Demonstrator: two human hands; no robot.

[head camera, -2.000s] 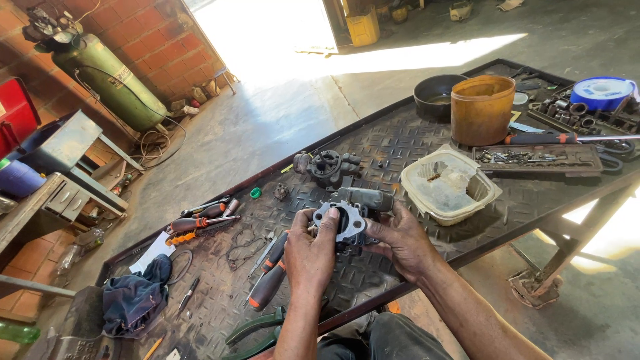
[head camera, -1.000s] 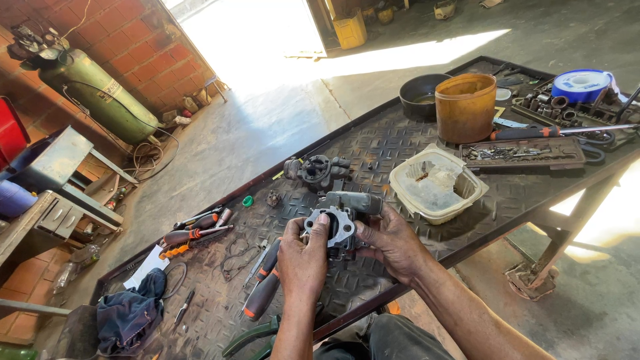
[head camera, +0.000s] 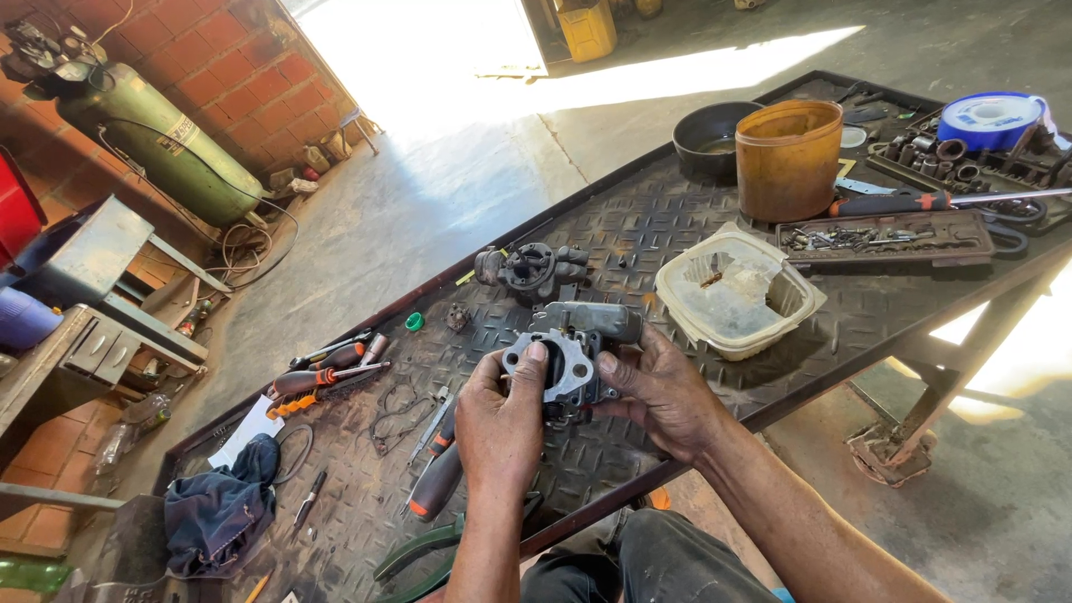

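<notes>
Both my hands hold a metal throttle body (head camera: pixel 578 367) above the near edge of the workbench. The thumb of my left hand (head camera: pixel 508 410) lies over its round bore, at the flat flange. My right hand (head camera: pixel 666 389) grips its other side, below a grey cylindrical housing (head camera: pixel 589 320). Just behind it on the bench rests a dark, dirty carburetor-like metal part (head camera: pixel 534 272). A green ring-shaped cap (head camera: pixel 414 321) and a small dark part (head camera: pixel 458 316) lie to its left. Screwdrivers with black and orange handles (head camera: pixel 437 481) lie beside my left hand.
The raised-rim, diamond-plate bench (head camera: pixel 620 218) carries a plastic tub (head camera: pixel 737 293), an amber container (head camera: pixel 787 163), a black bowl (head camera: pixel 712 138), a tray of small bits (head camera: pixel 888 239), sockets (head camera: pixel 950 159), a blue tape spool (head camera: pixel 992 121), pliers (head camera: pixel 419 553) and a dark blue cloth (head camera: pixel 219 511). A green gas cylinder (head camera: pixel 159 138) stands beyond.
</notes>
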